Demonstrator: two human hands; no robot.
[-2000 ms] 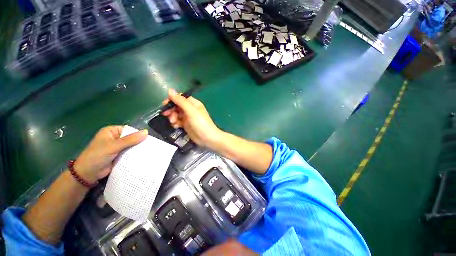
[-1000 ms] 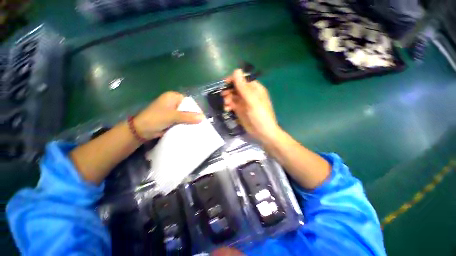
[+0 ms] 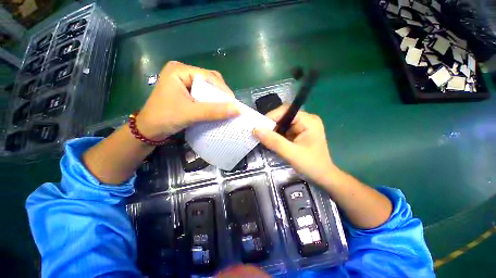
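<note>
My left hand (image 3: 179, 103) grips a white label sheet (image 3: 225, 133) with rows of fine dots; the sheet bends over the blister tray. My right hand (image 3: 302, 141) pinches the sheet's right edge with the thumb and also holds black tweezers (image 3: 299, 103), tilted up and blurred at their end. Below lies the clear blister tray (image 3: 274, 179) with black phones in its pockets. A phone (image 3: 304, 217) with white patches lies in the near right pocket. Other phones (image 3: 247, 222) lie to its left. The sheet and hands hide part of the far row.
Stacked filled trays (image 3: 103, 59) stand at the far left. A black parts tray (image 3: 405, 89) heaped with cream and white pieces lies at the upper right on the green bench (image 3: 359, 108). A fingertip or skin patch (image 3: 242, 271) shows at the bottom edge. A yellow floor line (image 3: 467, 250) runs lower right.
My right hand has moved from the far-right phone to the sheet's edge, and the tweezers now tilt upward. The sheet is raised and turned. The camera view has swung right-to-left across the bench.
</note>
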